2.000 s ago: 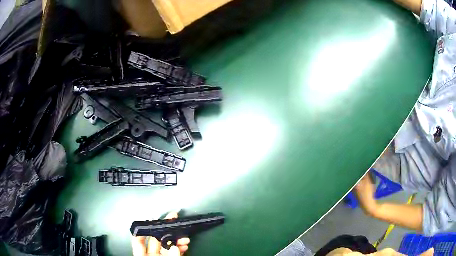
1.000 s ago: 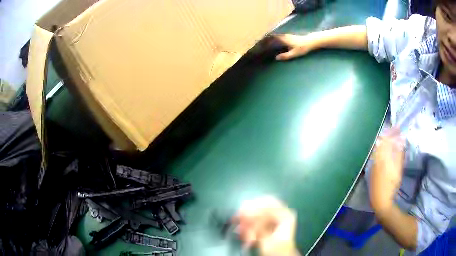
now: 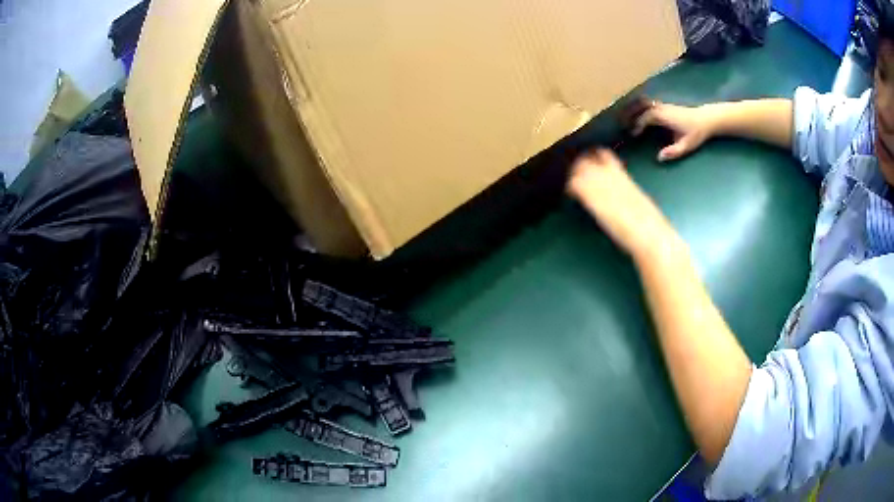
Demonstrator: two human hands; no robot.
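Note:
A pile of black plastic parts [image 3: 392, 351] lies on the green table [image 3: 549, 392] at lower left, some with the ribbed side up. One ribbed bar [image 3: 319, 473] lies nearest at the bottom of the pile. A crinkled black plastic bag [image 3: 74, 206] spreads along the left, against the pile. Neither of my hands is in the picture, and no held part shows.
A large cardboard box [image 3: 471, 108] with an open flap stands at the top. A co-worker in a light blue jacket [image 3: 814, 412] reaches both hands to the table beside the box's right lower edge. Another black bag [image 3: 725, 25] is at the top right.
The view has swung up, then shifted left, so the box shows more fully. My hand, blurred at the bottom one second ago, has left the picture. The co-worker's second arm now reaches over the table.

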